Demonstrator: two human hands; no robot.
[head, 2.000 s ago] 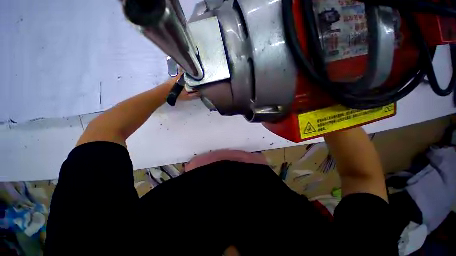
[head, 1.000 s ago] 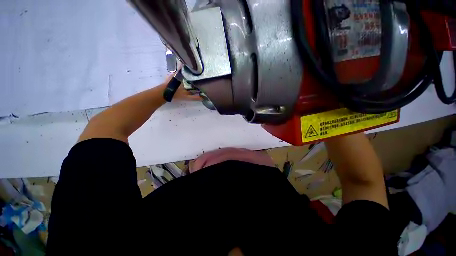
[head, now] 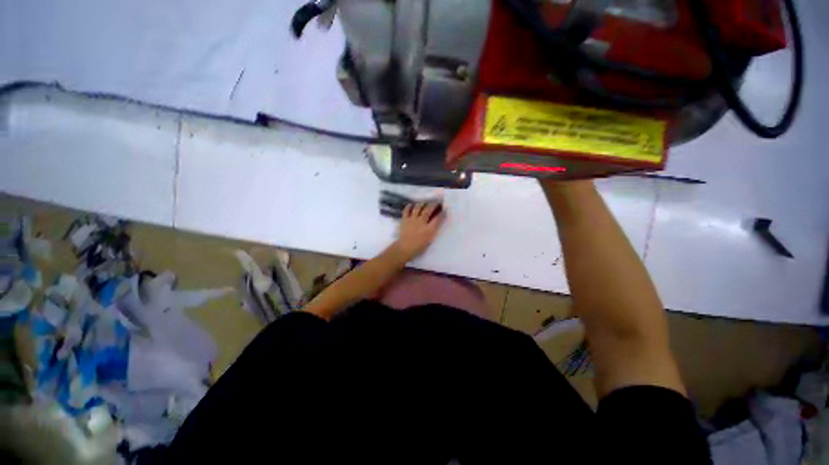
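Observation:
The red and silver cutting machine (head: 564, 91) stands over the table at the upper right, with its yellow warning strip and a lit red display towards me. Its flat foot (head: 427, 165) shows at the edge of the lay. The white paper marker (head: 300, 77) tops the lay, with a dark fabric edge below it. My left hand (head: 422, 218) is on the white table, touching small dark strips (head: 395, 202); the blurred fingers do not show whether they grip them. My right forearm reaches up behind the machine body, which hides my right hand.
The white table's near strip (head: 273, 204) runs across in front of me. A small black piece (head: 773, 238) lies on it at the right. Cloth and paper scraps (head: 109, 327) are piled on the floor at the left, and more cloth lies at the lower right.
The view has shifted, showing more table and floor. My left hand has moved from beside the machine's front to the near table strip. The machine sits higher in view, its display now visible.

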